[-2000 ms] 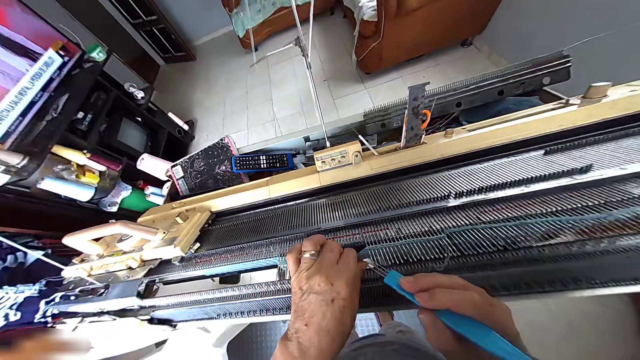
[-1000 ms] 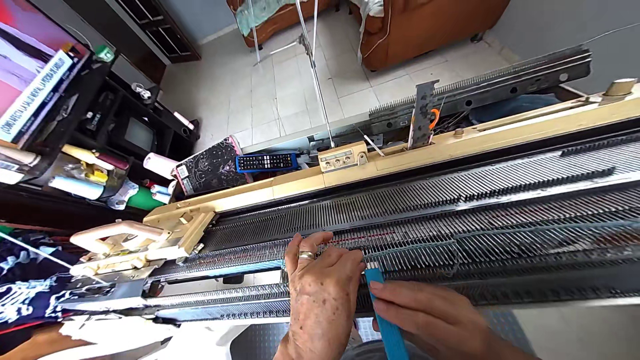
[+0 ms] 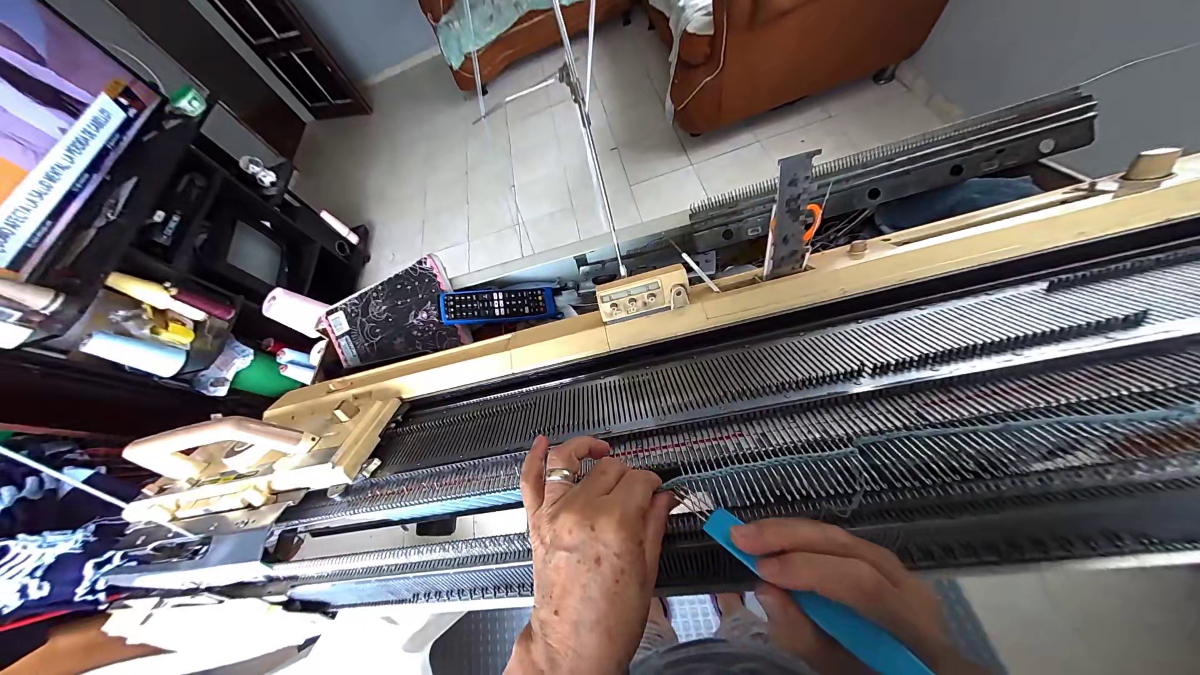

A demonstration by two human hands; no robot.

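A knitting machine with two long needle beds runs across the view. My left hand, with a ring on one finger, rests over the gap between the beds; its fingertips touch the work, and what they pinch is hidden. My right hand holds a blue-handled transfer tool, whose thin metal prongs reach the needles beside my left fingers. A blue-grey knitted edge runs along the needles to the right from there. The cream carriage sits at the left end of the beds.
A row counter, a blue-cased remote control and a dark patterned pouch lie along the machine's rear. Yarn cones stand at left near a television. A yarn mast rises behind; a spare toothed bed lies beyond.
Since one second ago, the blue tool has tilted from nearly upright to slanting down to the right, and its metal prongs show again. My left hand stays over the beds.
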